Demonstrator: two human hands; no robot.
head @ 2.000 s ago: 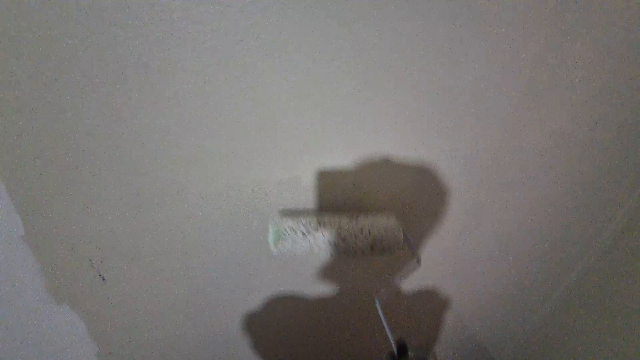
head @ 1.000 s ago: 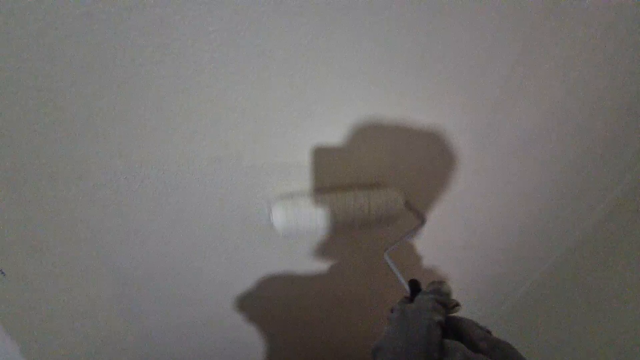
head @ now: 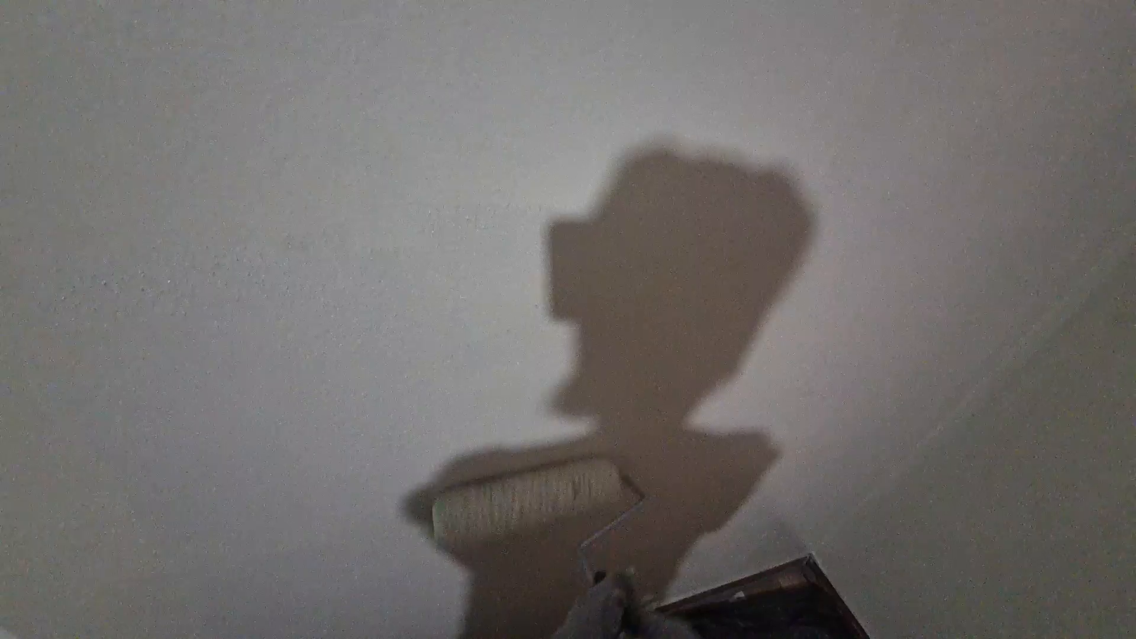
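A paint roller with a pale nap sleeve (head: 528,499) lies against the light wall or ceiling surface (head: 266,355), low in the view and tilted up toward its right end. Its thin wire frame bends down from that end to a dark grip at the bottom edge. What looks like my right hand (head: 608,612), greyish and perhaps gloved, is closed around the grip; the fingers are dim and partly cut off. My left hand does not show. The roller sits within the shadow of a head and shoulders (head: 683,284).
At the bottom right is the corner of a dark brown frame, perhaps of a door or window (head: 781,581), with a dark opening inside. A faint diagonal line, where two surfaces seem to meet, runs up to the right edge.
The roller is lower in the view than one second ago, with my hand nearer the bottom edge. The view has shifted, bringing in the dark frame.
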